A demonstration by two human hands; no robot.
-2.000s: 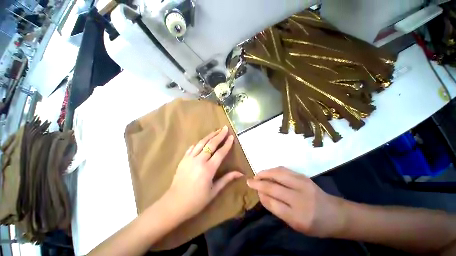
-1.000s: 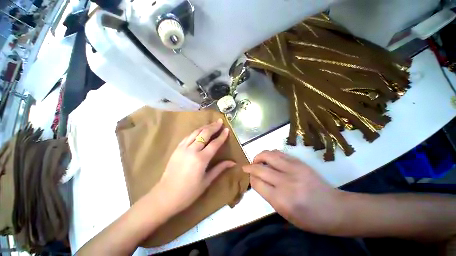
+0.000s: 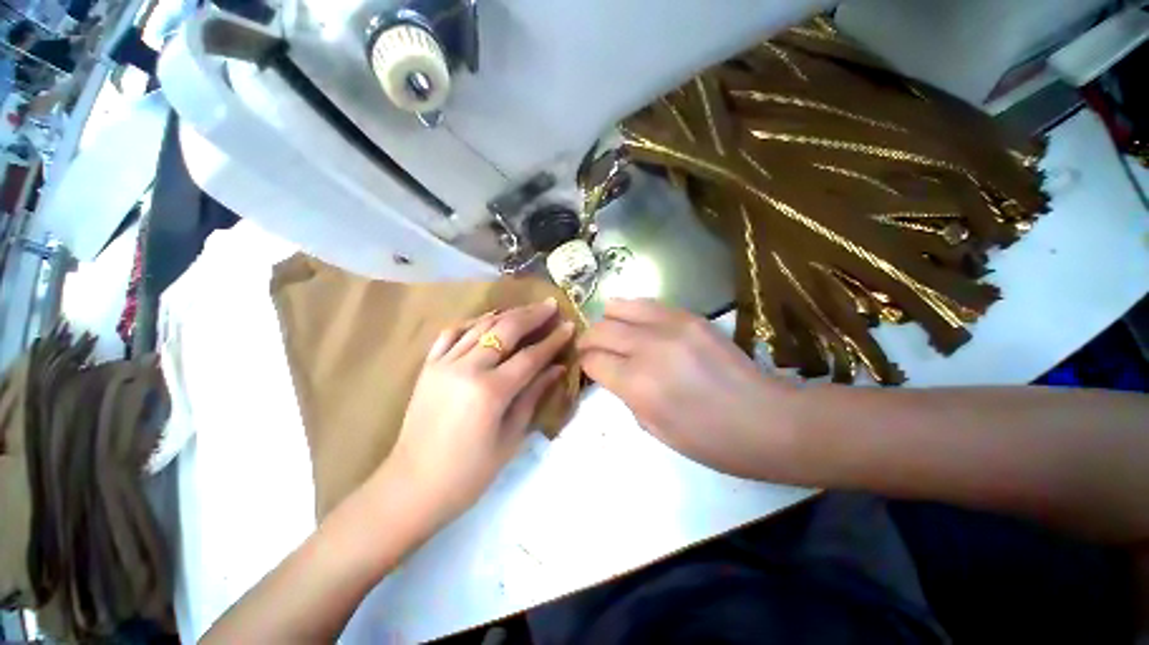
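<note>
A tan-brown fabric panel point(image 3: 365, 340) lies on the white table, its right edge at the presser foot point(image 3: 577, 292) beside a round white part point(image 3: 571, 262). My left hand point(image 3: 485, 391), with a gold ring, lies flat on the panel, fingertips just short of the foot. My right hand point(image 3: 674, 378) pinches the panel's right edge close to the foot, where a short gold zipper line shows between the hands. The pinched spot is partly hidden by my fingers. The needle is too small to make out.
The white sewing machine point(image 3: 542, 76) spans the top, with a tension dial point(image 3: 411, 68). A bundle of brown zippers point(image 3: 857, 189) with gold teeth fans out to the right. A stack of brown panels point(image 3: 88, 479) hangs at far left. A blue bin point(image 3: 1094, 363) shows partly at right.
The panel has moved up towards and past the foot, and less of it shows below my left hand. My right hand has moved up and left, close to the foot. The camera view has shifted slightly.
</note>
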